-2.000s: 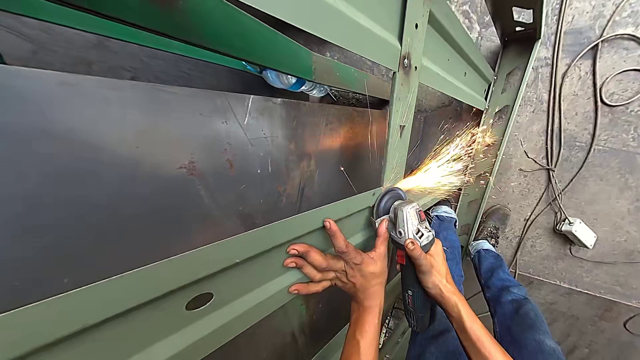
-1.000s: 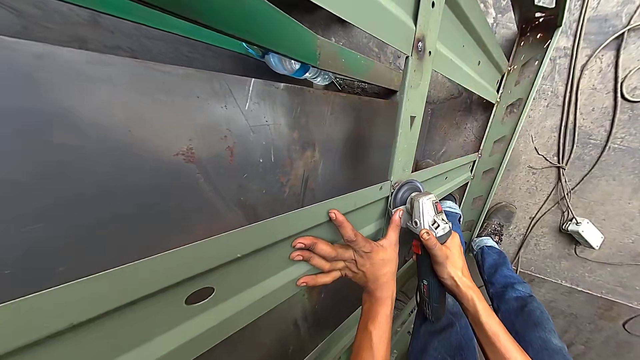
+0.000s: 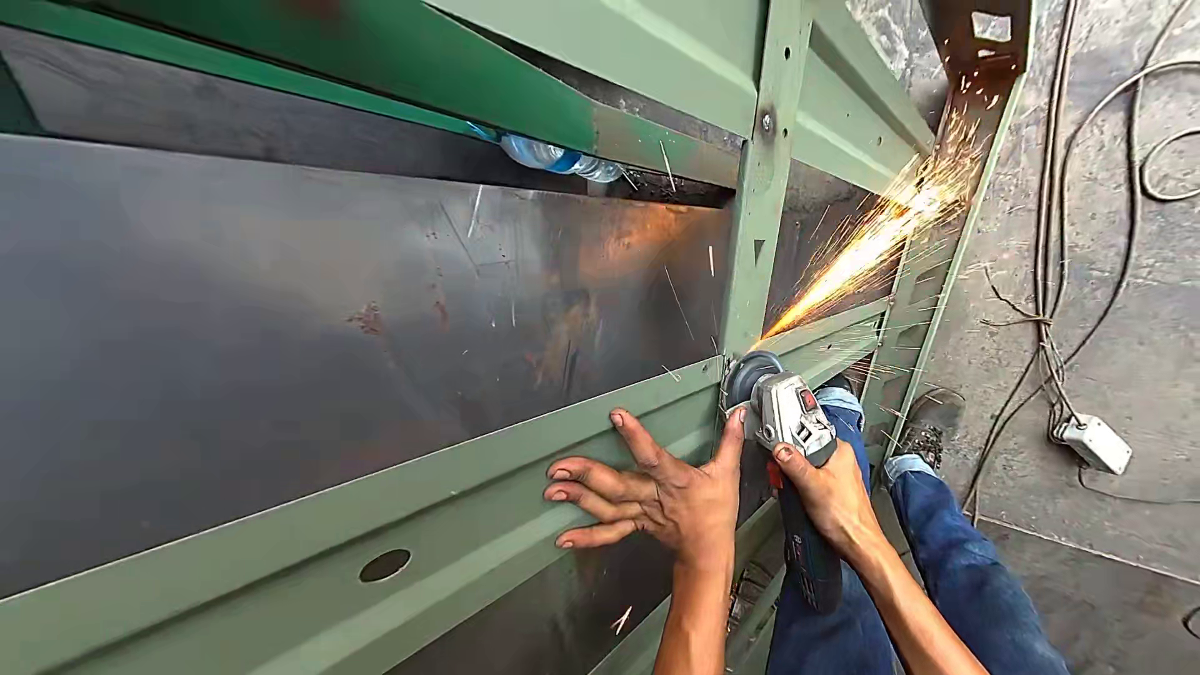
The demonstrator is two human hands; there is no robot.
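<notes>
My right hand (image 3: 830, 492) is closed around an angle grinder (image 3: 792, 417), its dark body hanging down over my leg. The disc meets the joint where a long green steel rail (image 3: 487, 511) joins a green upright (image 3: 757, 225). Bright sparks (image 3: 872, 239) fly up and to the right from that spot. My left hand (image 3: 670, 487) lies with spread fingers on the rail, its thumb tip against the front of the grinder beside the disc. A dark metal sheet (image 3: 309, 328) is beyond the rail. The exact contact point is partly hidden by the disc.
A plastic bottle (image 3: 562, 159) lies in a gap behind a dark green bar (image 3: 375, 70). On the concrete floor (image 3: 1116, 328) to the right are cables (image 3: 1045, 187) and a white electrical box (image 3: 1092, 443). My shoe (image 3: 923, 445) stands near a green channel frame (image 3: 956, 225).
Sparks stream from the disc now; they flew two seconds ago, but none came off the disc one second ago. Both hands keep nearly the same places, the right still on the grinder.
</notes>
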